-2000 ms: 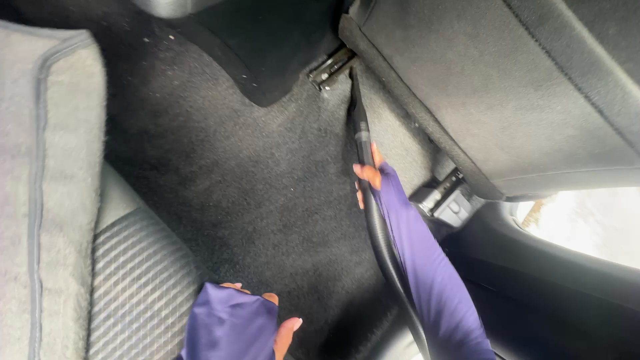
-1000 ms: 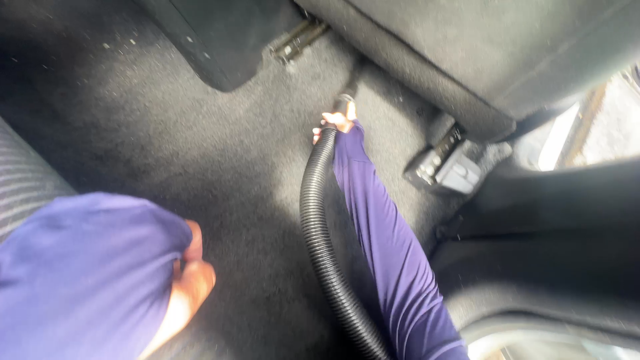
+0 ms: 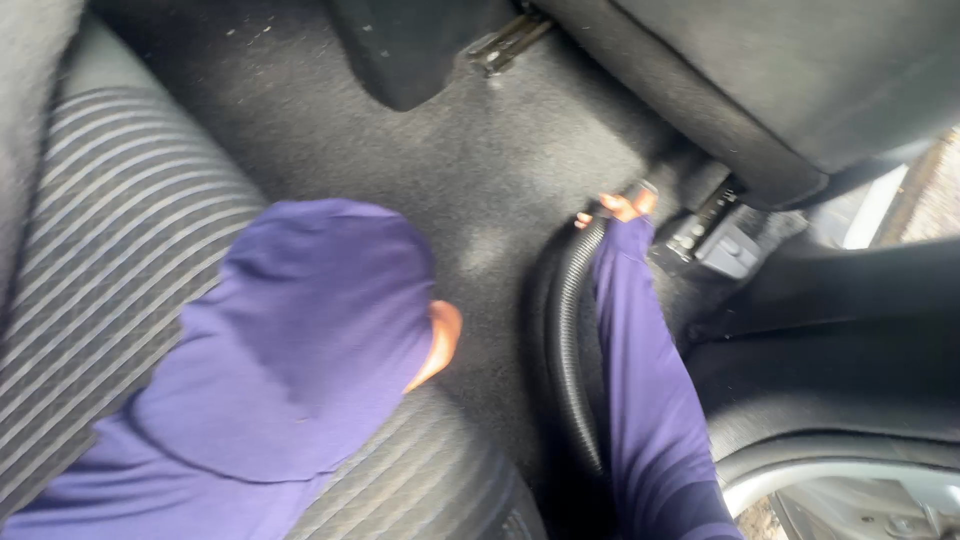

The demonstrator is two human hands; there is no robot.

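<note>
My right hand, in a purple sleeve, is closed around the end of a black corrugated vacuum hose just above the dark car carpet. The hose curves down beside the forearm, and its tip lies in shadow under the edge of the front seat. My left hand is mostly hidden by its purple sleeve; only a blurred part of it shows, over the edge of the ribbed fabric rear seat. Whether its fingers hold anything cannot be seen.
Metal seat rails are bolted to the floor, one at the top and one with a grey plastic cover beside my right hand. Black sill trim and the door opening lie at the right. Pale specks dot the carpet.
My right hand has moved with the hose from between the two seat rails towards the rail with the grey cover. The left sleeve now hides most of the left hand.
</note>
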